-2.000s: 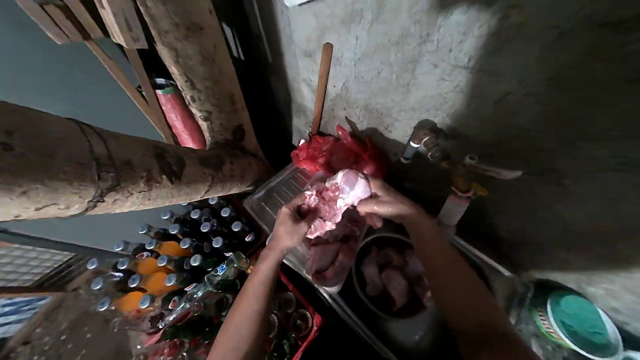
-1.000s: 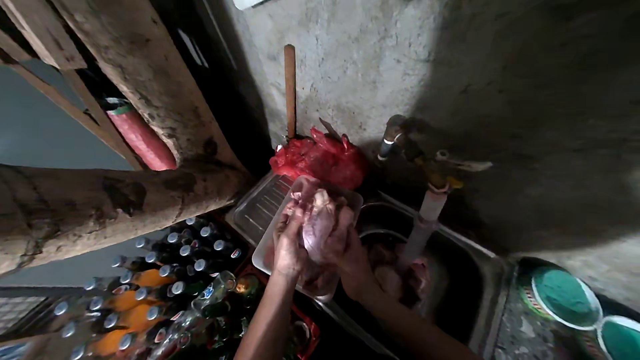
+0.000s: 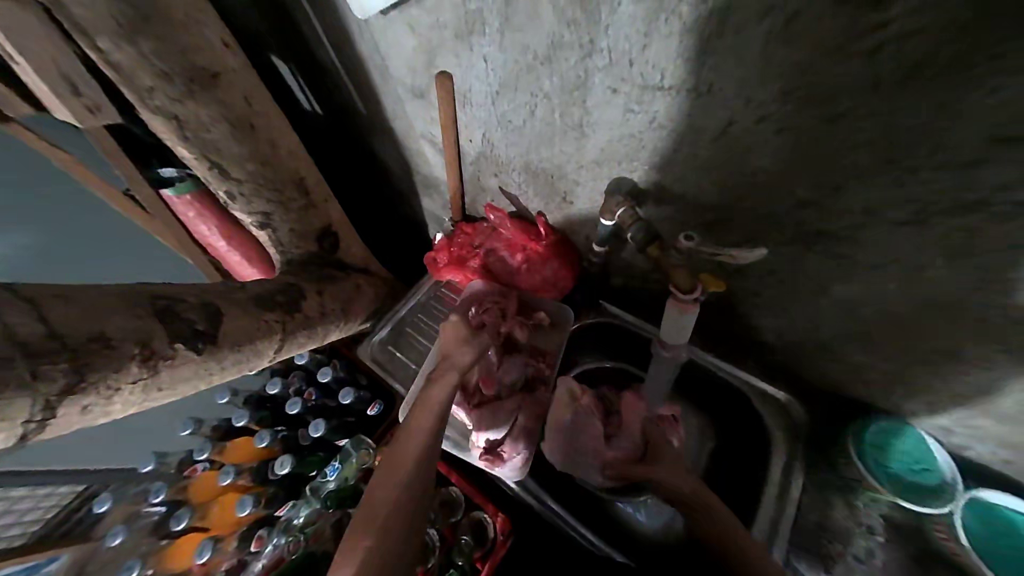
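Note:
My left hand (image 3: 466,342) is at the upper left part of a shallow plastic tray (image 3: 554,320), against the raw meat pieces (image 3: 512,372) in it; whether its fingers grip a piece is not clear. Over the sink basin, my right hand (image 3: 652,460) is on a large piece of raw meat, seemingly poultry (image 3: 582,432), with its fingers partly hidden. A faucet (image 3: 680,280) with a pale spout extension stands above the basin, beside that meat.
A red plastic bag (image 3: 512,254) lies behind the tray on the metal drainboard (image 3: 404,340). A wooden handle (image 3: 450,144) leans on the wall. Crated bottles (image 3: 304,432) stand left, below thick wooden posts (image 3: 184,320). Green-topped buckets (image 3: 904,464) are at the right.
Both hands held one piece of meat over the tray a second ago. They have parted: the right is now over the sink with a large piece, the left at the tray's upper part.

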